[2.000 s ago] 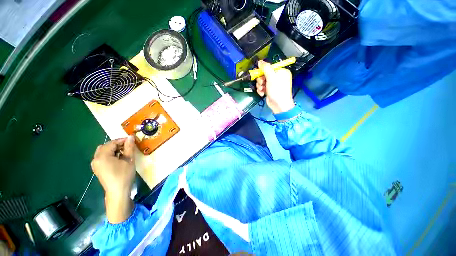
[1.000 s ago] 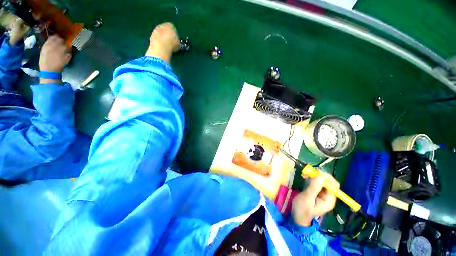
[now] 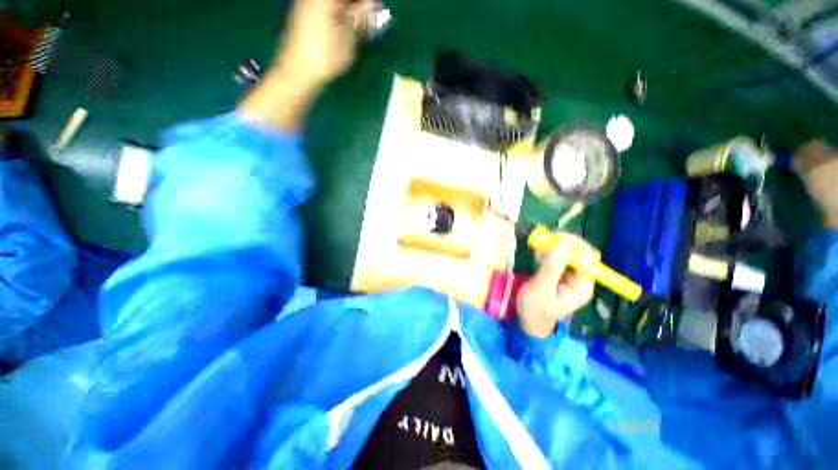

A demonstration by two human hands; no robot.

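Note:
My right hand (image 3: 553,292) is closed around the yellow handle of a soldering iron (image 3: 611,278). Its thin tip points left, over the right part of the orange-brown fixture (image 3: 439,246). A dark round workpiece (image 3: 439,218) sits in the fixture's centre, on the cream base board (image 3: 381,234). My left hand (image 3: 322,41) is blurred at the top edge, away from the fixture. A small shiny round part (image 3: 375,20) shows at its fingertips; whether it is gripped cannot be told.
A black fan (image 3: 478,106) stands at the board's top. Right of it are a round tin (image 3: 583,163), a blue box (image 3: 646,229) and a second fan (image 3: 763,340). A pink-red block (image 3: 499,294) lies by my right hand. Another person's hand (image 3: 818,174) shows at the right edge.
The view has swung toward the left side of the bench and then shifted. My left hand has left the fixture and reached out, then moved back rightward. The iron has come to the fixture.

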